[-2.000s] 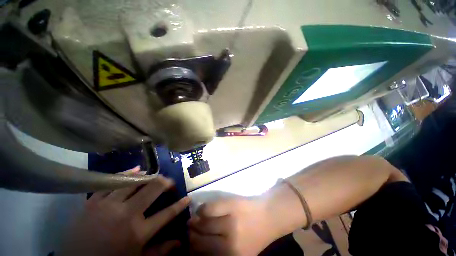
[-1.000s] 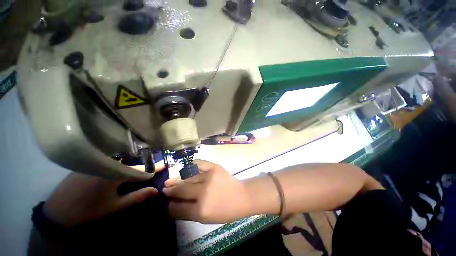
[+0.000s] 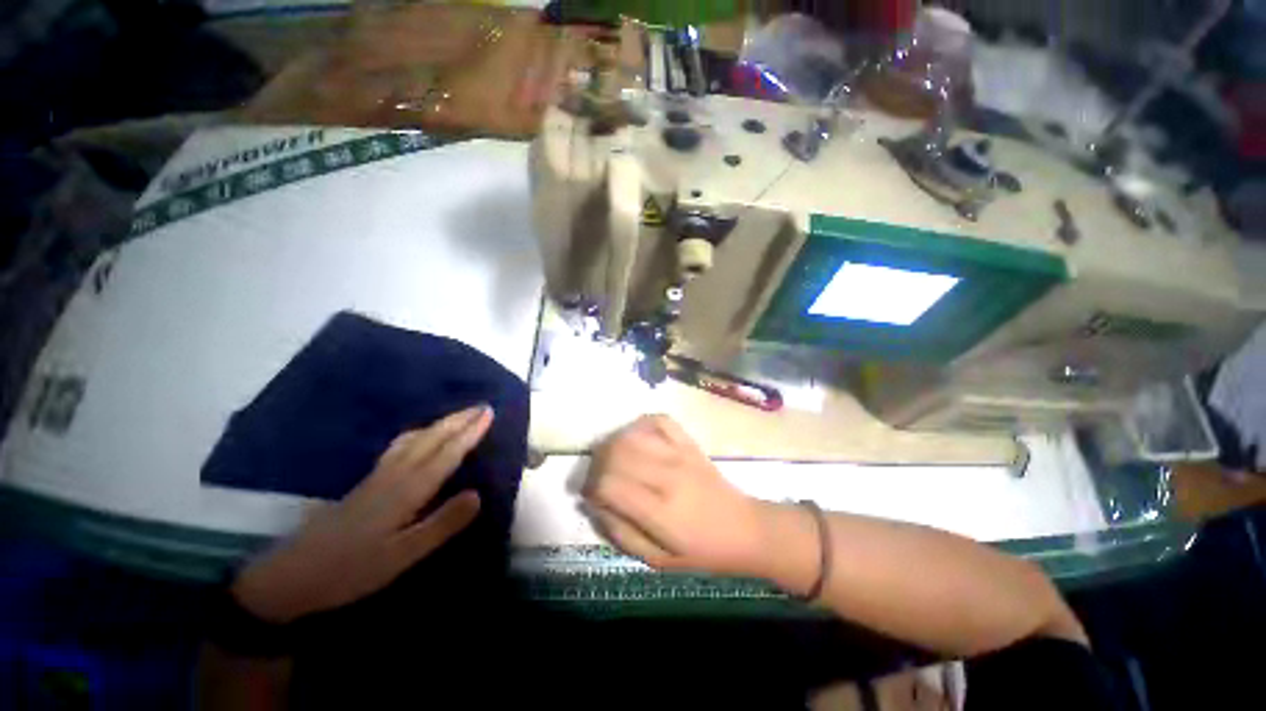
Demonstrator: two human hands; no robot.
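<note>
A dark navy cut panel (image 3: 340, 396) lies on the white table left of the machine bed, its lower part running over the front edge. My left hand (image 3: 396, 514) lies on the panel, palm down, fingers apart. My right hand (image 3: 660, 493) is at the front edge of the bed, fingers curled; I cannot tell if anything is in it. The cream sewing machine head (image 3: 764, 181) stands behind my right hand. The presser foot area is small and blurred.
Red-edged thread snips (image 3: 729, 382) lie on the bed right of the needle. The green control panel (image 3: 909, 299) has a lit screen. A green ruler strip (image 3: 667, 583) runs along the front table edge (image 3: 125, 525). Heaped cloth and machine parts lie behind.
The view has moved back and shows more table. The navy panel now lies left of the machine with my left hand on it. My right hand has moved away from the needle area.
</note>
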